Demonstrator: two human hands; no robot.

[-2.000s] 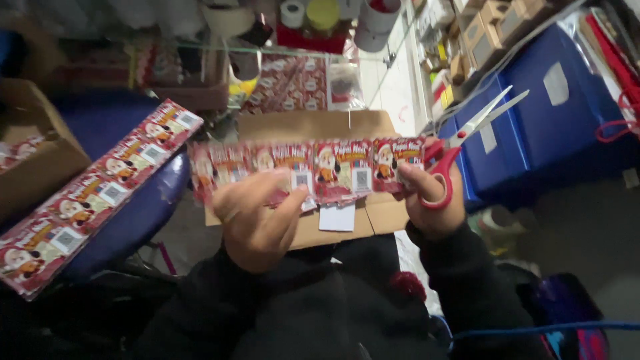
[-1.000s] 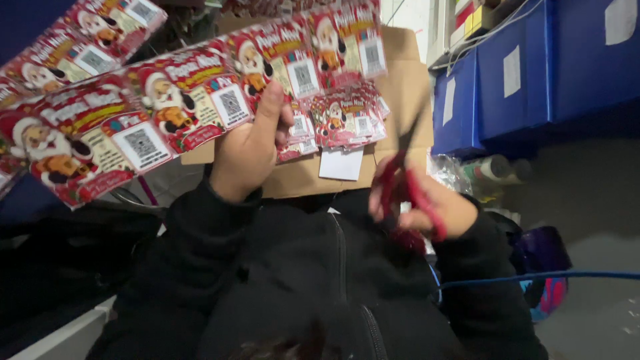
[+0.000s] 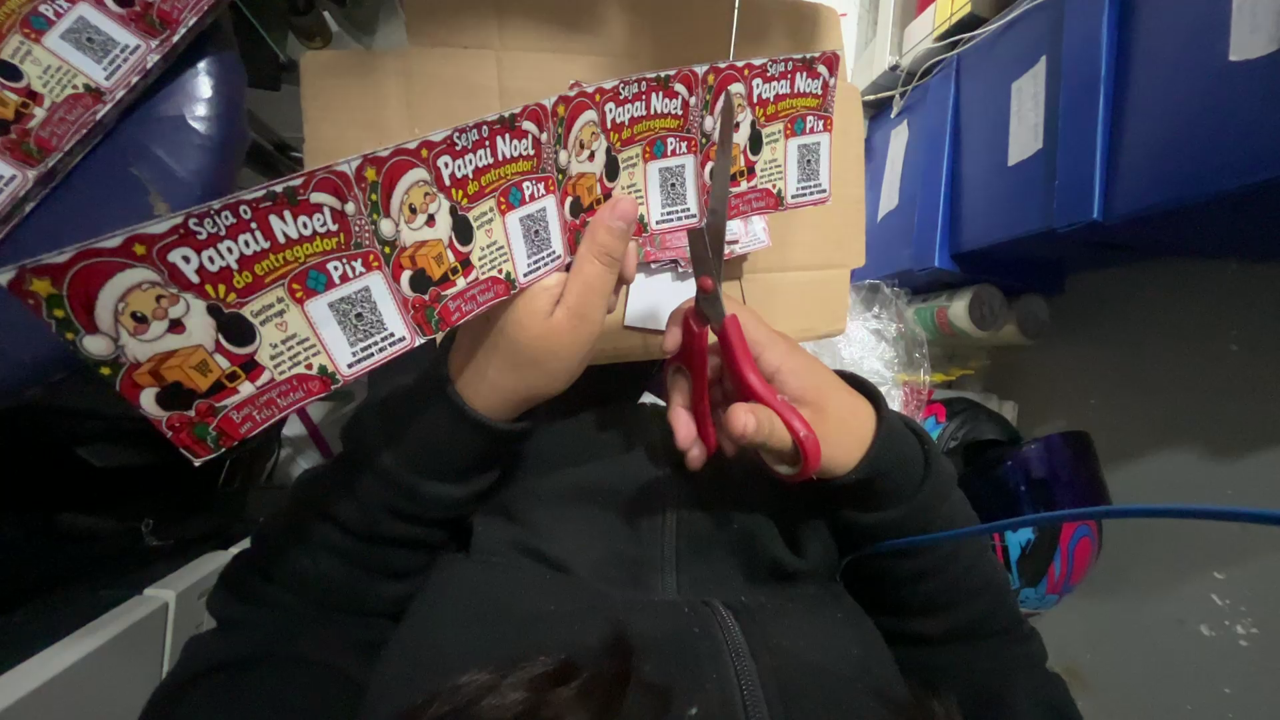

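Note:
My left hand (image 3: pixel 550 325) grips a long strip of printed Santa cards (image 3: pixel 455 220) near its middle, thumb on the front. Several joined cards with printed square codes make up the strip. In my right hand (image 3: pixel 780 385) are red-handled scissors (image 3: pixel 712 290), their blades pointing up across the strip at the edge between the two rightmost cards. How far the blades are parted is hard to tell. Behind the strip, a pile of similar cards (image 3: pixel 750 236) and a white paper (image 3: pixel 660 297) lie on a cardboard sheet (image 3: pixel 800 295).
More Santa card strips (image 3: pixel 85 75) lie on a blue chair seat (image 3: pixel 170 140) at upper left. Blue bins (image 3: pixel 1000 150) with paper labels stand at right. Clear plastic wrap (image 3: pixel 875 335), a colourful helmet (image 3: pixel 1050 510) and a blue cable (image 3: pixel 1120 512) are at the right side.
The scissors have come from lower right of the strip up to its right part. Two seconds ago their blades were apart and pointed up and right. My left hand still holds the strip.

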